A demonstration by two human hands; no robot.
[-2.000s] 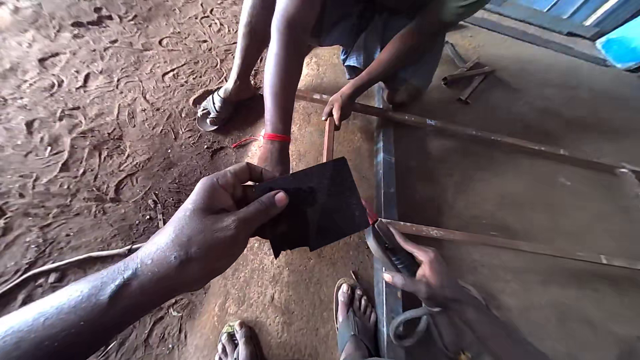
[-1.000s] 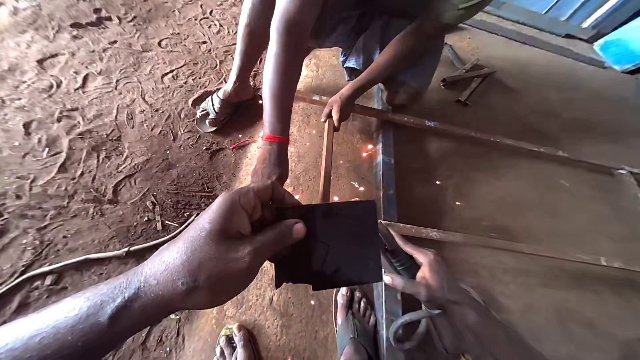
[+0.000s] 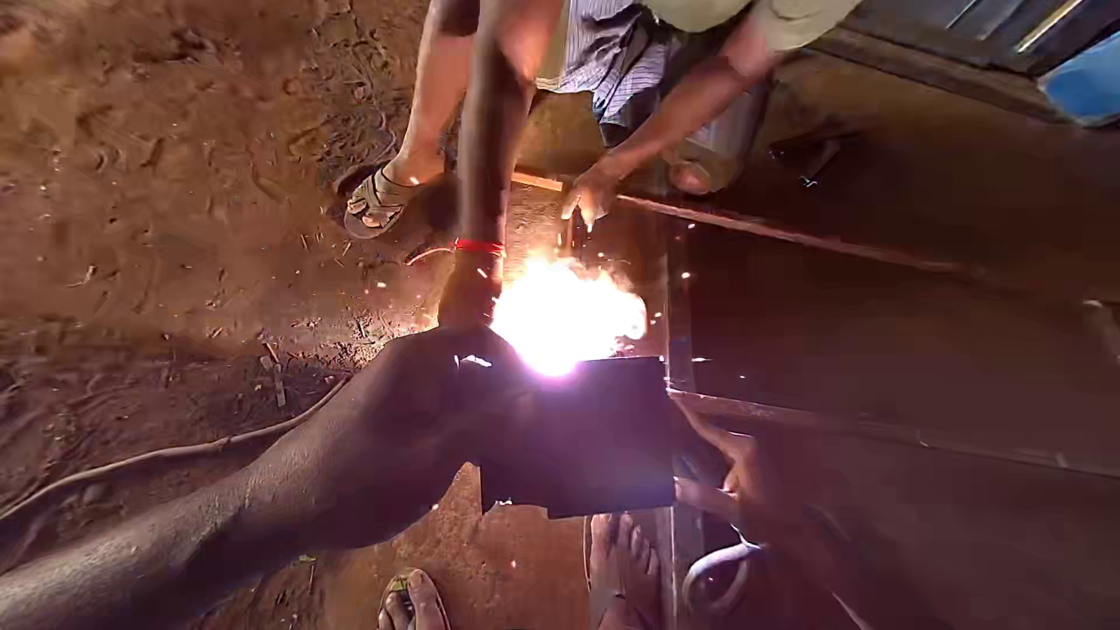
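Observation:
My left hand (image 3: 446, 411) grips a dark welding shield plate (image 3: 595, 446) by its left edge, at the lower centre. A blinding white welding arc (image 3: 569, 315) flares just beyond the plate's upper edge and throws sparks. My right hand (image 3: 726, 472) is closed around a dark handle, seemingly a welding electrode holder, right of the plate; its front end is hidden. A loop of cable (image 3: 717, 569) hangs below that hand. Glare hides the lit metal joint.
A co-worker's hand (image 3: 591, 197) is just above the arc; their other arm, with a red wristband (image 3: 479, 247), reaches down left of it. Metal bars (image 3: 787, 232) run rightward. A sandalled foot (image 3: 376, 201) stands upper left. A cable (image 3: 210, 446) crosses the dirt.
A bright arc has flared up where only small sparks showed a second ago, and the surroundings look darker. The plate was tilted two seconds ago and is now more level.

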